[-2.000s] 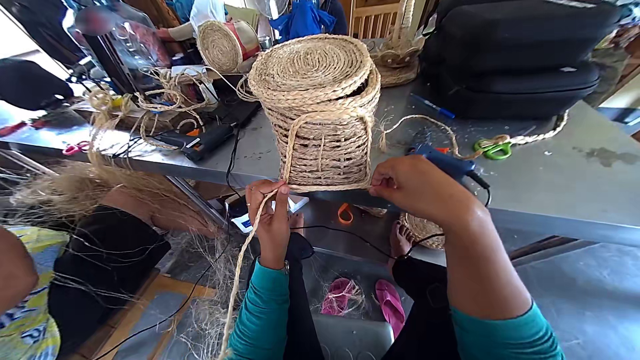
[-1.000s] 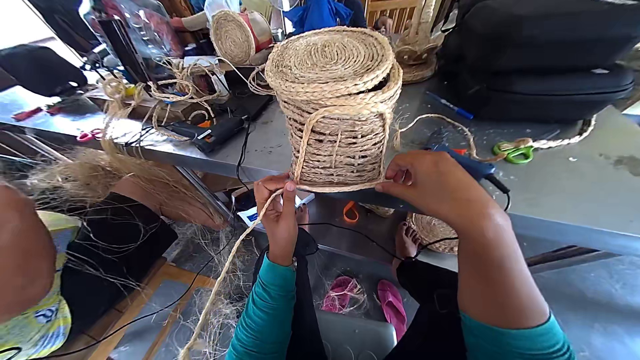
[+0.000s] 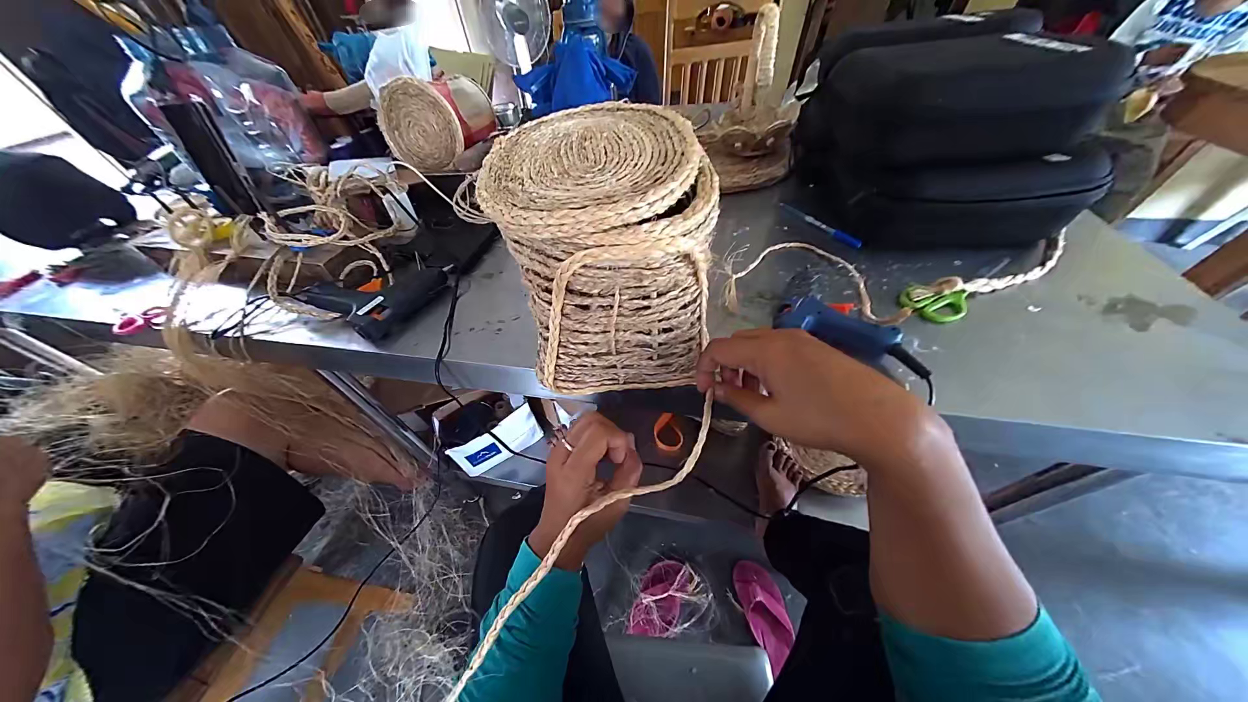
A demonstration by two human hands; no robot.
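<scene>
A woven fiber basket (image 3: pixel 619 322) with a round coiled lid (image 3: pixel 595 161) stands at the table's front edge, a braided band looped on its side. At its lower right corner my right hand (image 3: pixel 795 390) pinches a braided cord (image 3: pixel 682 468). The cord sags from those fingers, passes across my left hand (image 3: pixel 590 478) and runs down past the left sleeve. My left hand is below the basket's lower left corner, fingers curled; whether they grip anything is unclear. A small shiny thing shows at its fingertips.
On the metal table (image 3: pixel 1033 361) lie a blue glue gun (image 3: pixel 838 327), green-handled scissors (image 3: pixel 936 303), a blue pen (image 3: pixel 821 226) and black cases (image 3: pixel 965 127). A black glue gun (image 3: pixel 395 302) and rope coils are left. Loose fiber and another person's arm are far left.
My left hand has left the basket's lower left corner and moved down. The cord, earlier held along the base between both hands, now hangs slack from my right hand.
</scene>
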